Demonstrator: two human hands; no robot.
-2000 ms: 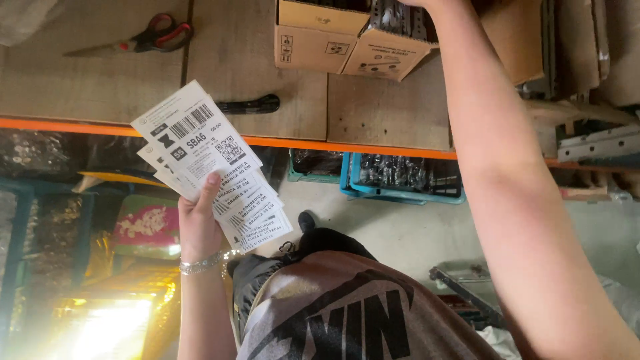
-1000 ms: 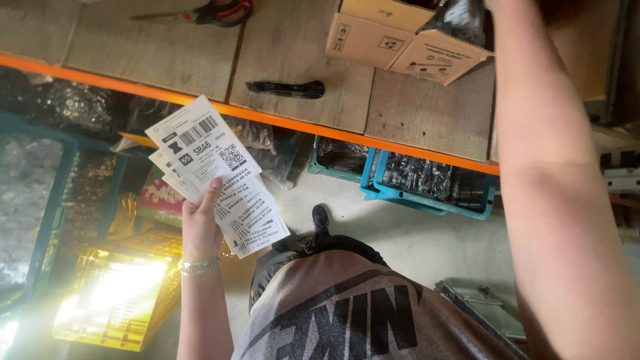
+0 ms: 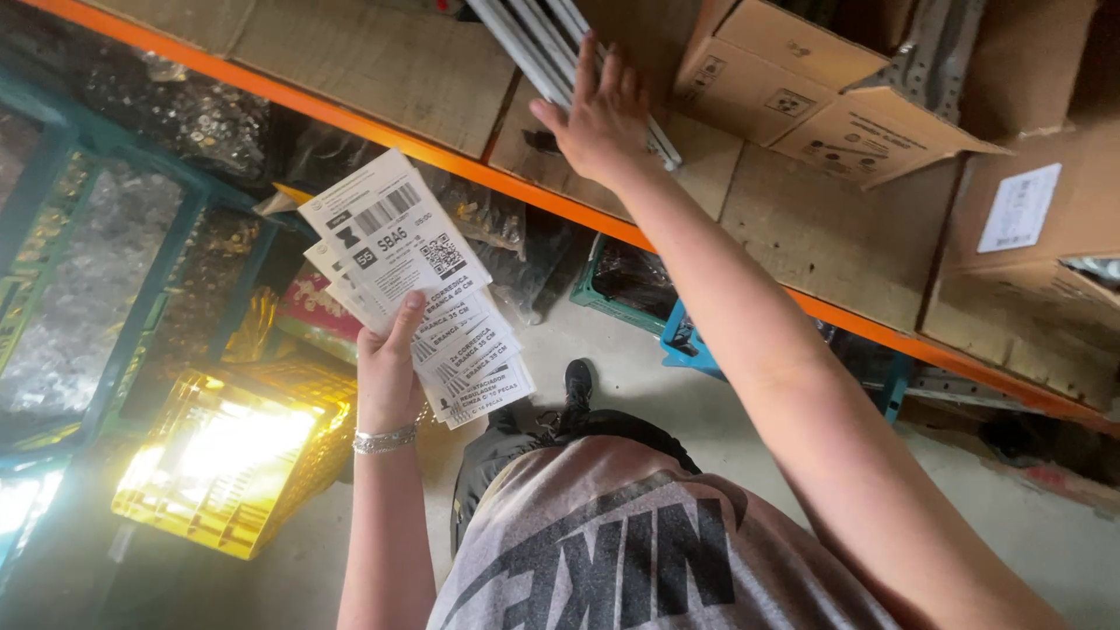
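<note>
My left hand (image 3: 394,363) grips a fanned stack of printed paper labels (image 3: 394,245), with the thumb across the front. They bear barcodes and writing. At the top centre my right hand (image 3: 604,114) lies over several long metal rails (image 3: 538,57) on the wooden shelf (image 3: 376,66). Its fingers are spread against the rails; whether they grip them cannot be told. A dark object (image 3: 541,140), largely covered, lies on the shelf beside the right hand.
Open cardboard boxes (image 3: 809,109) with metal parts stand at the upper right. An orange shelf edge (image 3: 332,118) crosses the view. Below it are a green crate (image 3: 617,302), a blue crate (image 3: 687,350) and, at left, a brightly lit yellow crate (image 3: 236,455).
My right hand has moved from the cardboard box to the metal rails, which now lie on the shelf beside the box. My left hand still holds the labels. The view has shifted.
</note>
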